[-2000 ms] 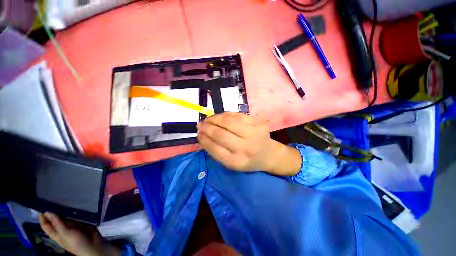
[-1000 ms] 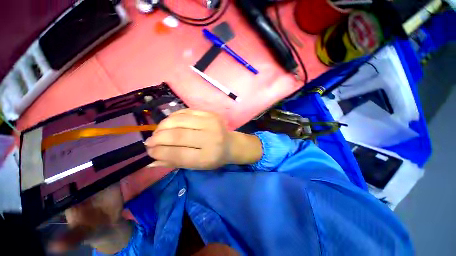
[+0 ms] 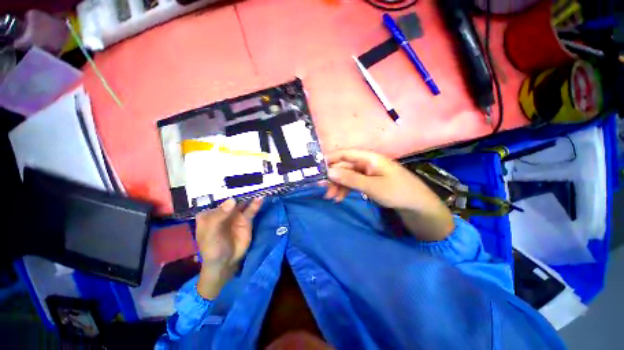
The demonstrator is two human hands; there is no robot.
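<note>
An open tablet body (image 3: 226, 181) lies on the pink-red mat near its front edge, white battery area and dark circuit parts facing up. A yellow-orange flex cable (image 3: 205, 146) runs across it. My left hand (image 3: 226, 236) is bare and holds the tablet's front edge near the left corner, thumb and fingers at the rim. My right hand (image 3: 373, 179) is bare and holds the tablet's right front corner between thumb and fingers; the hidden fingertips are at the edge.
A dark-framed panel (image 3: 102, 229) lies at the left over white sheets (image 3: 58, 147). A blue pen (image 3: 412, 55), a white-and-dark stick (image 3: 375, 89) and an electric screwdriver (image 3: 468, 58) lie at the right. Blue totes (image 3: 479, 239) stand beside the bench.
My left hand has left the dark panel at the left and come to the tablet's front edge. My right hand has moved from the flex cable to the right corner.
</note>
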